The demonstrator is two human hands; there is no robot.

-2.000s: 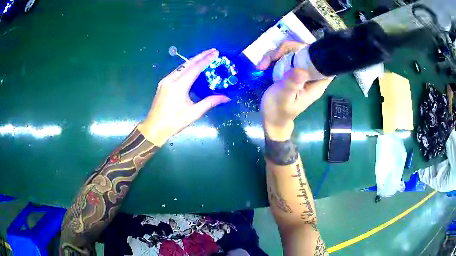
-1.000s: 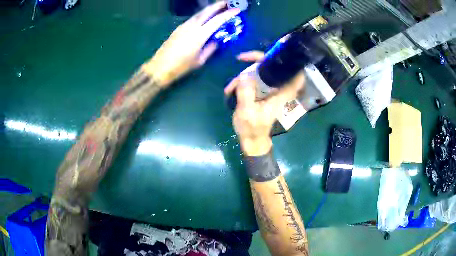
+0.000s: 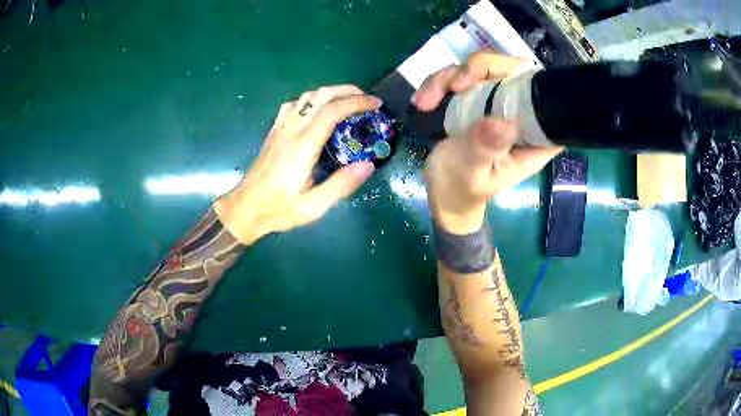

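My left hand [image 3: 305,162] grips a black unit housing from its left side, fingers over the far edge and thumb at the near edge. The round blue circuit board [image 3: 363,138] faces up in it, with small parts on its face and no bright glow. My right hand [image 3: 479,154] is closed round the pale-taped grip of the electric screwdriver [image 3: 613,106]. The thick black barrel points to the right. The screwdriver's dark front end lies just right of the board; its tip cannot be made out.
The screw feeder [image 3: 463,41] stands behind my right hand. A smartphone [image 3: 566,211], a tan cardboard piece [image 3: 661,179], a clear plastic bag [image 3: 647,260] and a shiny black heap [image 3: 715,195] lie at the right. Tiny bright specks dot the green table [image 3: 244,292].
Since one second ago, both hands have come back together in front of me, with the screwdriver nearer the board. The blue glow seen earlier is gone, and the board's face shows clearly.
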